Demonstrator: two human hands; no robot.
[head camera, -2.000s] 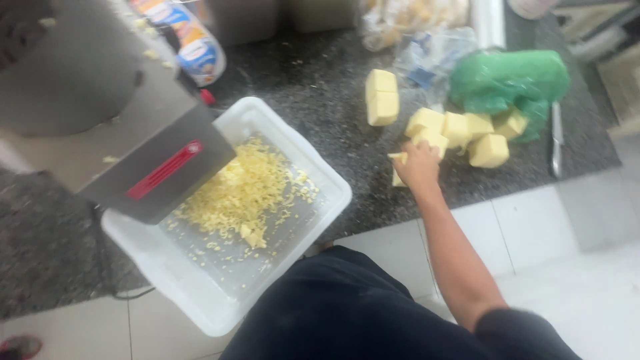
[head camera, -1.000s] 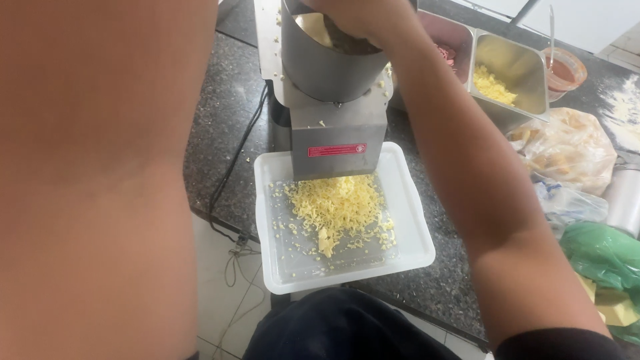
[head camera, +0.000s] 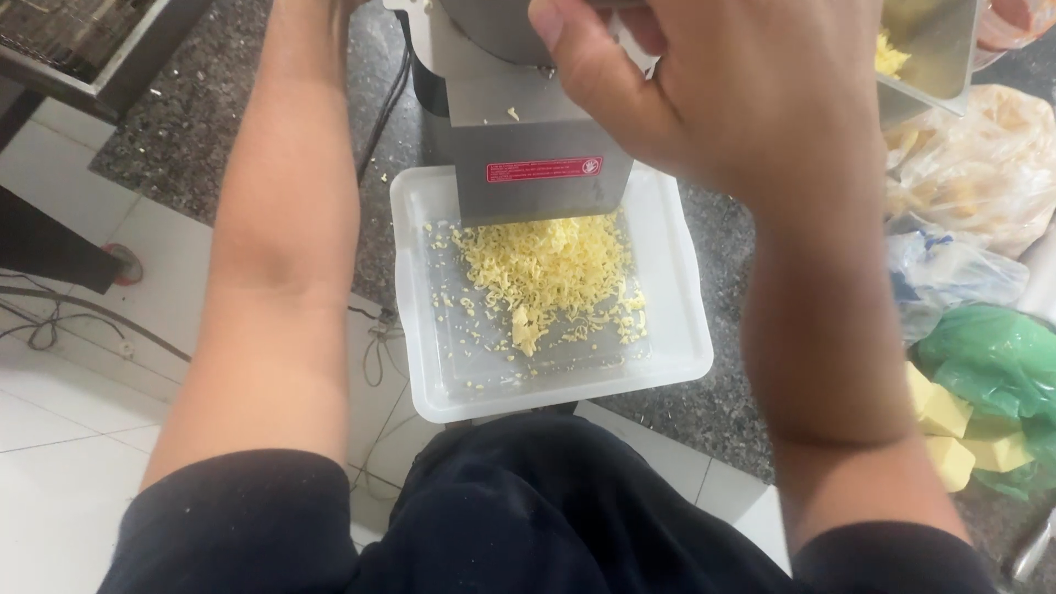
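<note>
A metal electric cheese grater (head camera: 540, 140) with a red warning label stands at the top middle. Grated cheese (head camera: 561, 264) lies heaped in a white plastic tray (head camera: 676, 355) under its outlet. My right hand (head camera: 701, 82) is over the machine's round feed part, its thumb on the rim; the fingers are partly hidden, and what they grip cannot be made out. My left arm reaches up past the machine's left side, with only a sliver of my left hand (head camera: 356, 4) at the top edge. Cheese blocks (head camera: 945, 412) sit on the granite counter at the right.
A green plastic bag (head camera: 994, 355) touches the cheese blocks. Above it are clear bags (head camera: 973, 165) and a steel container (head camera: 940, 66) with some grated cheese. A power cord (head camera: 388, 115) runs left of the machine. A dark metal frame (head camera: 99, 82) stands at the upper left.
My right hand was at the cheese blocks two seconds ago and is now over the grater. The view has swung left since then. My left arm now reaches up beside the machine.
</note>
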